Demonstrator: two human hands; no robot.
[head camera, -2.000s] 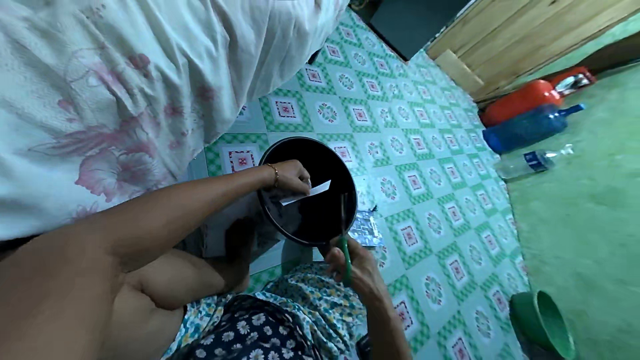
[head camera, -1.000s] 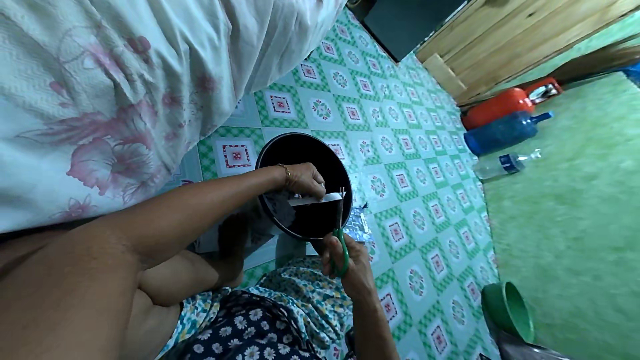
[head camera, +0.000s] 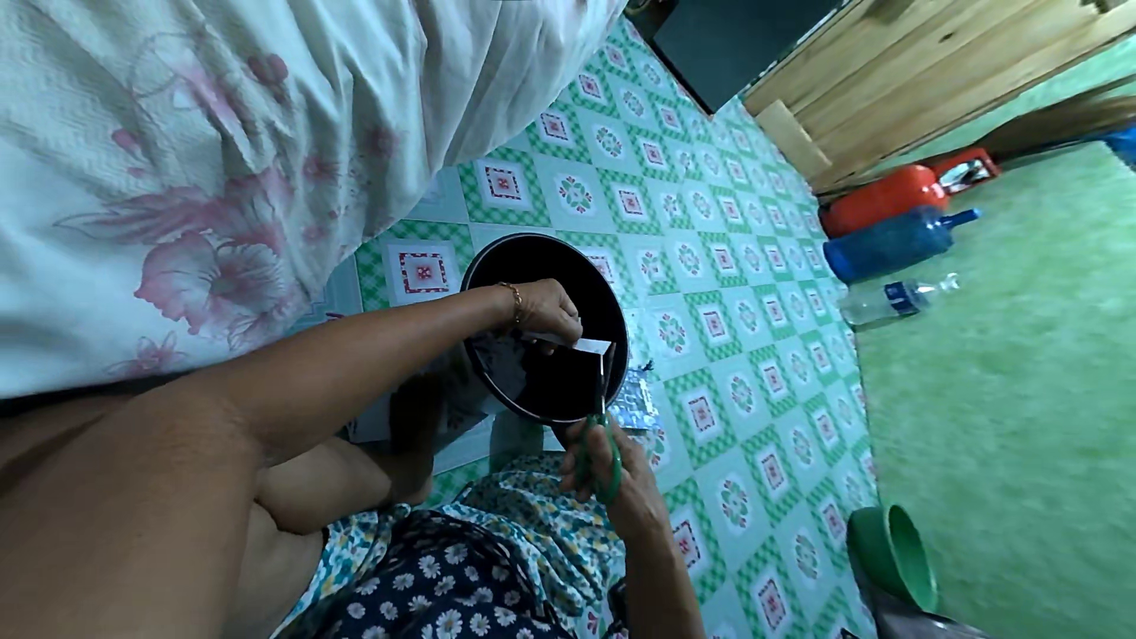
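Note:
A dark round container (head camera: 548, 415) with a tall rim stands on the patterned floor in front of me. Over its opening, my left hand (head camera: 548, 309), with a bracelet at the wrist, pinches a white strip (head camera: 593, 345), probably paper. My right hand (head camera: 612, 466) is at the container's near right edge, its fingers in the green handles of a pair of scissors (head camera: 606, 399). The blades point away from me, parted around the strip's right end. What lies deep inside the container is too dark to tell.
A silvery packet (head camera: 634, 399) lies right of the container. A floral sheet (head camera: 222, 195) hangs at the left. By the green wall are a red container (head camera: 883, 201), a blue bottle (head camera: 892, 245), a clear plastic bottle (head camera: 896, 300) and a green basin (head camera: 892, 556).
The scissors have come up to the strip's right end, from lower right of it two seconds ago. The strip stays in my left hand.

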